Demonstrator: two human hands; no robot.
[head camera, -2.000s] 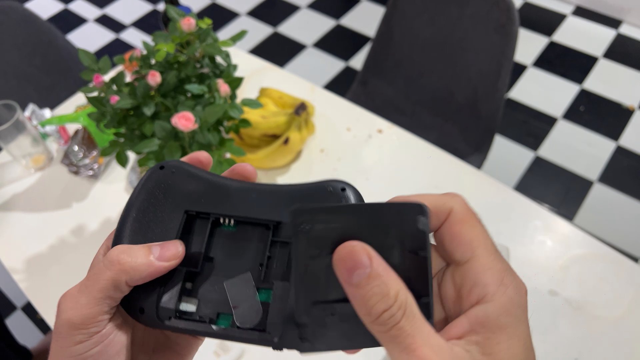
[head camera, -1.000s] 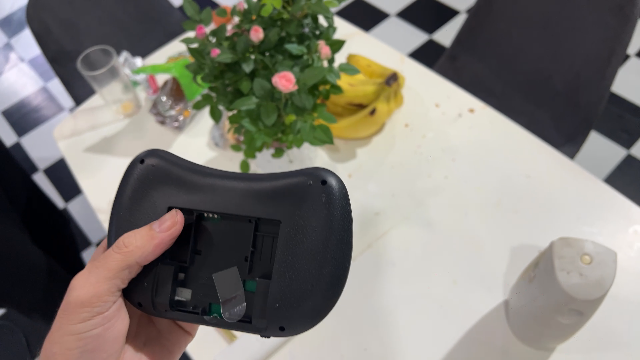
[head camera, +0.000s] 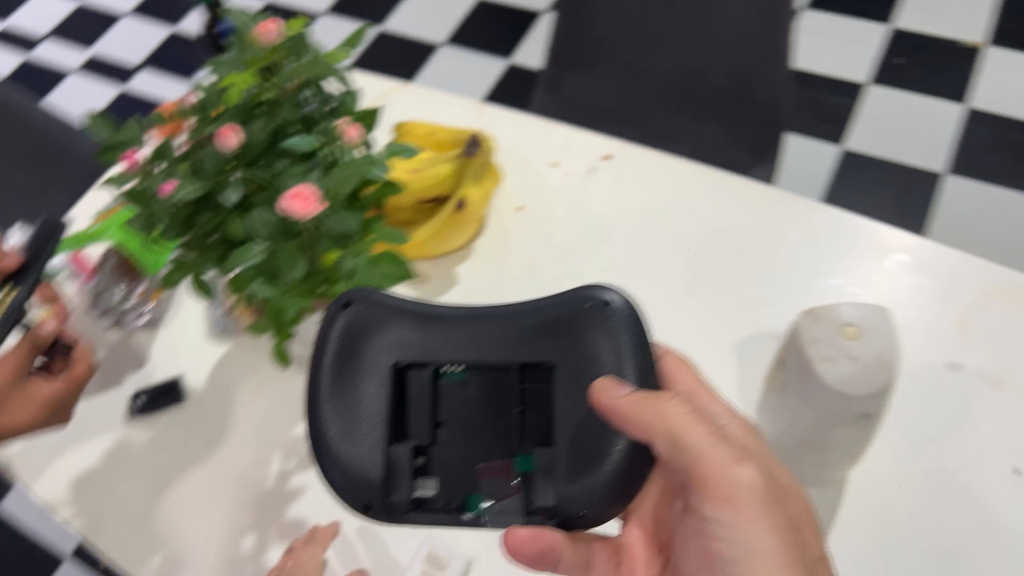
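A black handheld device (head camera: 352, 400), like a game controller or mini keyboard, is gripped at its right end by my right hand (head camera: 704, 456), thumb on the back. Its back faces me, and the uncovered battery compartment (head camera: 480, 424) shows metal contacts, green circuit board parts and a loose-looking clear or grey tab at the bottom. Only fingertips of my left hand (head camera: 308, 552) show at the bottom edge, below the device and apart from it; the rest is out of frame. Whether that hand holds anything cannot be seen.
Another person's hands (head camera: 40, 376) hold a black object (head camera: 28, 272) at the left. On the white table (head camera: 664, 232) are a potted rose plant (head camera: 264, 184), bananas (head camera: 448, 192), a crinkled packet (head camera: 128, 288), a small black piece (head camera: 157, 396) and a whitish upright object (head camera: 832, 392). Dark chairs stand beyond.
The device has passed from my left hand to my right. The black cover, held over it by my right hand two seconds ago, is no longer there. Another person's hands have appeared at the left.
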